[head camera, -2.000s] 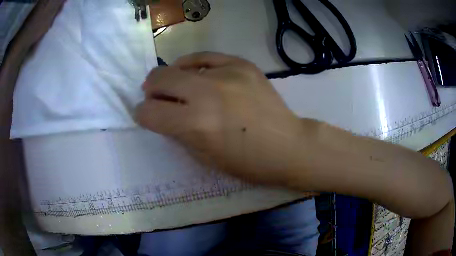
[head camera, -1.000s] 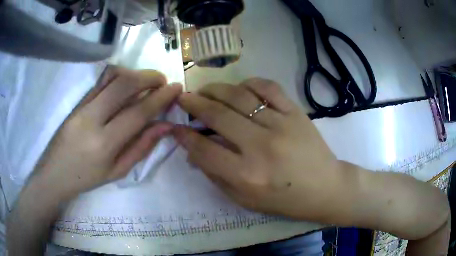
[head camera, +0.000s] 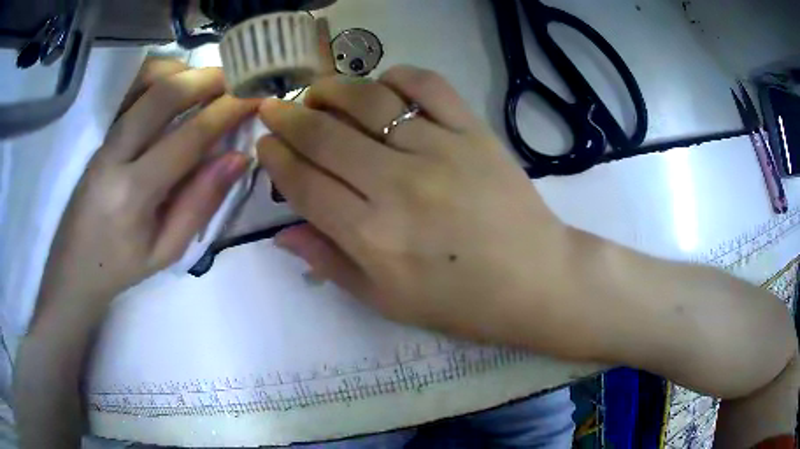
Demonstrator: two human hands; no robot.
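Observation:
The white cloth (head camera: 35, 175) lies at the left, running under the machine head. My left hand (head camera: 145, 167) holds its right edge between thumb and fingers, just below the head. My right hand (head camera: 395, 193), with a ring, lies at the right of that edge, fingertips near my left fingertips beside the ribbed cream knob (head camera: 274, 54); whether it grips cloth is hidden. The presser foot and needle are hidden behind the knob and my hands.
Black shears (head camera: 575, 96) lie behind my right hand. Pink-handled snips (head camera: 763, 153) and a black slab (head camera: 781, 123) are at far right. A round metal disc (head camera: 357, 51) sits beside the knob. A printed ruler (head camera: 289, 386) follows the table's front edge.
My left hand came in and took the cloth's edge, which had lain flat. Both hands then moved up towards the machine head. The view shifted, and the knob came into view.

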